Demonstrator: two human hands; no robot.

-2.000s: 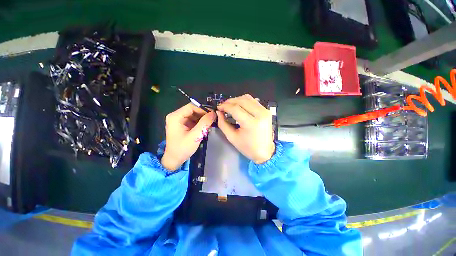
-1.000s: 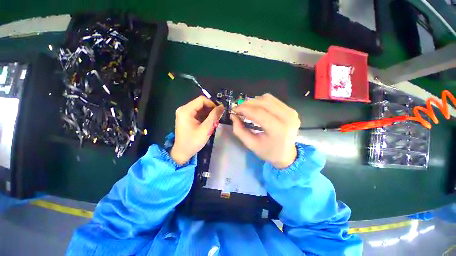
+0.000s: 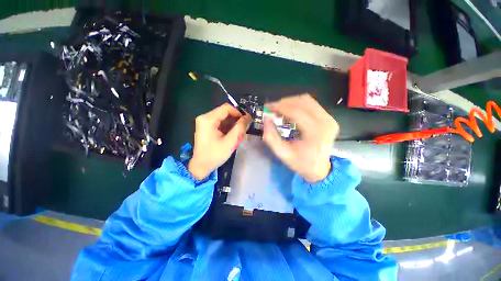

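Observation:
The black tablet assembly [image 3: 261, 224] lies in front of me with its silver-white rectangle [image 3: 255, 178] in the middle. The mainboard [image 3: 287, 129] with silver shields shows at the far end, partly under my right hand. My left hand [image 3: 215, 137] pinches a thin flex-cable part [image 3: 224, 89] at the mainboard's left end; its pale strip sticks out to the upper left and ends in a yellow tip. My right hand [image 3: 305, 134] is blurred over the mainboard, fingers bent; whether it holds anything is hidden.
A black parts tray [image 3: 159, 90] heaped with tangled strips is at left, beside another tablet [image 3: 6, 137]. At right are a red parts bin [image 3: 356, 88] with white pieces, a red-orange air-fed tool [image 3: 409, 135], a coiled hose [image 3: 466, 127] and a clear blister tray [image 3: 434, 170].
My right hand has shifted slightly right, away from my left fingertips, showing more of the mainboard. My left hand still pinches the flex-cable part. The view has shifted since the first frame.

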